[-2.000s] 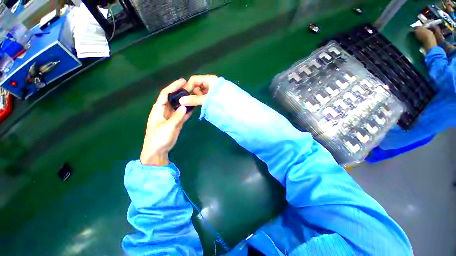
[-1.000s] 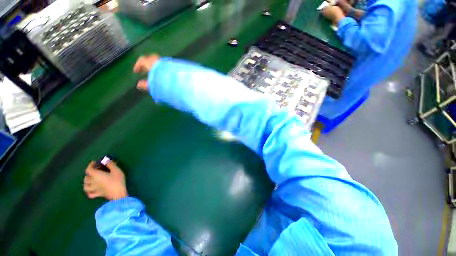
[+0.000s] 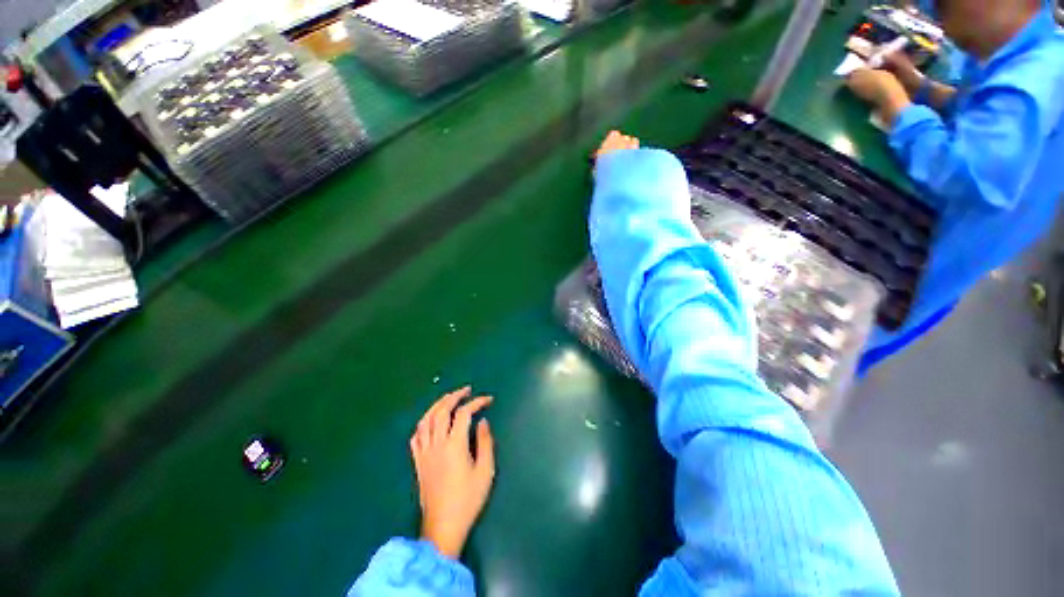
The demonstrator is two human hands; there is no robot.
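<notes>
A small black device housing [image 3: 264,458] with a white patch lies on the green bench [image 3: 350,338] at the lower left. My left hand [image 3: 455,461] is over the bench to its right, fingers spread and empty. My right hand [image 3: 616,142] is stretched far forward, beside the stacked trays. Only part of its fingers shows past the sleeve, and whether it holds anything is hidden. A stack of clear blister trays [image 3: 834,280] with white-and-dark modules is partly covered by my right arm.
A black parts tray [image 3: 840,192] lies behind the clear trays. A small dark part [image 3: 695,82] is farther back. More stacked clear trays [image 3: 268,128], a black fixture [image 3: 88,146], white papers [image 3: 88,262] and a blue unit [image 3: 29,350] stand left. A person in blue works at right.
The view has swung right. Both hands held a dark device at first; it appears set down at lower left. My left hand has released and opened. My right hand has reached forward and right.
</notes>
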